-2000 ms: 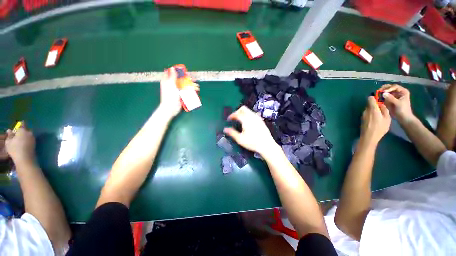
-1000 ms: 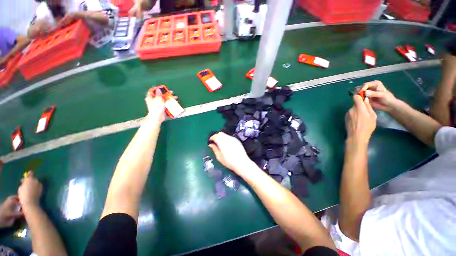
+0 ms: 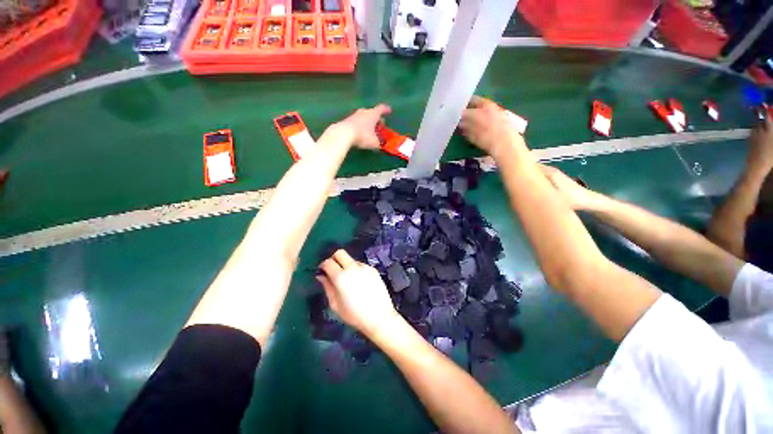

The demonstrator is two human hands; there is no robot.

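Observation:
My left hand [image 3: 367,127] reaches over the pale strip with fingers apart, at the upper end of an orange-red housing [image 3: 396,144] with a white patch. Whether it touches the housing is unclear. My right hand [image 3: 350,292] is at the left side of a large pile of black parts [image 3: 441,254], fingertips drawn together. A dark spot shows at the fingertips, but whether it is a held part is unclear. Two more housings lie left of my left hand: one upright in view [image 3: 219,158], one tilted [image 3: 294,134], its lower end partly behind my forearm.
A grey metal post [image 3: 458,85] slants up behind the pile. A right neighbour's arm [image 3: 551,220] reaches over the line beside the post. More housings [image 3: 601,119] lie farther right. A red divided tray [image 3: 271,59] and a white-and-black device [image 3: 421,24] stand behind the line.
My left hand has let go of its housing and moved right to another one. My right hand remains by the pile's left side. The right neighbour's arm has stretched over the line. The view has shifted.

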